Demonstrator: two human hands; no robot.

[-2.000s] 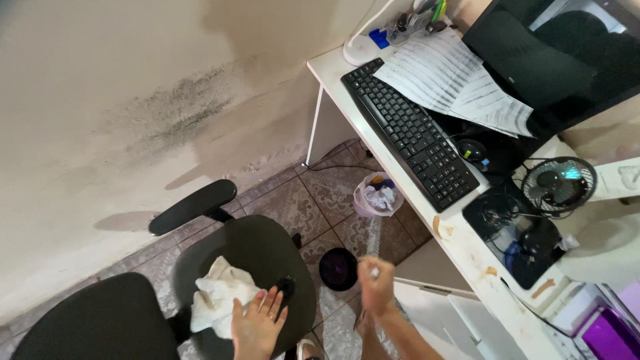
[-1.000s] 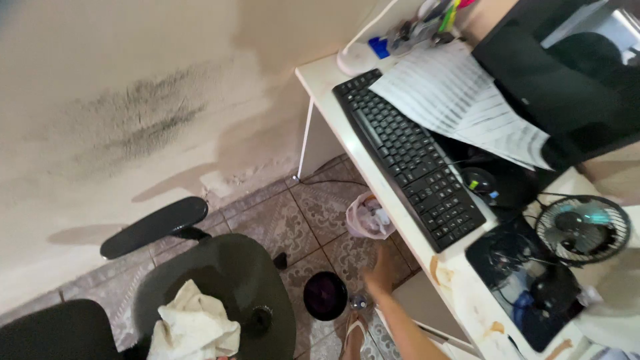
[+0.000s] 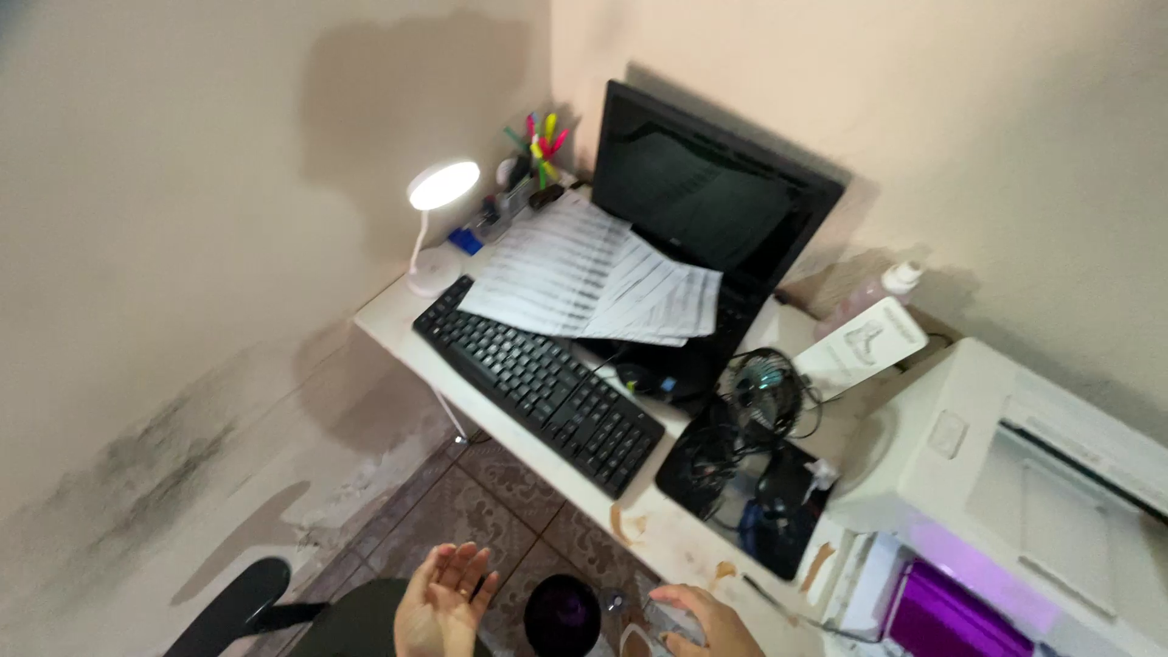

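My left hand [image 3: 444, 598] is palm up with its fingers apart, over the dark seat of an office chair [image 3: 351, 620]; nothing lies in it. Near the desk's front edge is my right hand [image 3: 703, 620], partly cut off by the lower frame edge, fingers curved, and whether it holds something cannot be told. Between the hands, down on the tiled floor, stands a dark round container [image 3: 562, 615]. A black keyboard [image 3: 538, 383] lies along the white desk [image 3: 511, 438], partly under printed papers [image 3: 584, 274].
A lit lamp [image 3: 443, 185], a pen holder with highlighters [image 3: 545, 151], a laptop [image 3: 712, 192], a small fan [image 3: 766, 392], a mouse pad [image 3: 721, 493] with cables, a lotion bottle [image 3: 876, 297] and a white printer [image 3: 1022, 474] stand on the desk. The chair's armrest [image 3: 233, 607] is at lower left.
The view has swung up toward the desk and wall. My left hand, earlier on the white cloth on the chair, is now raised and palm up. The cloth and the bin are out of view.
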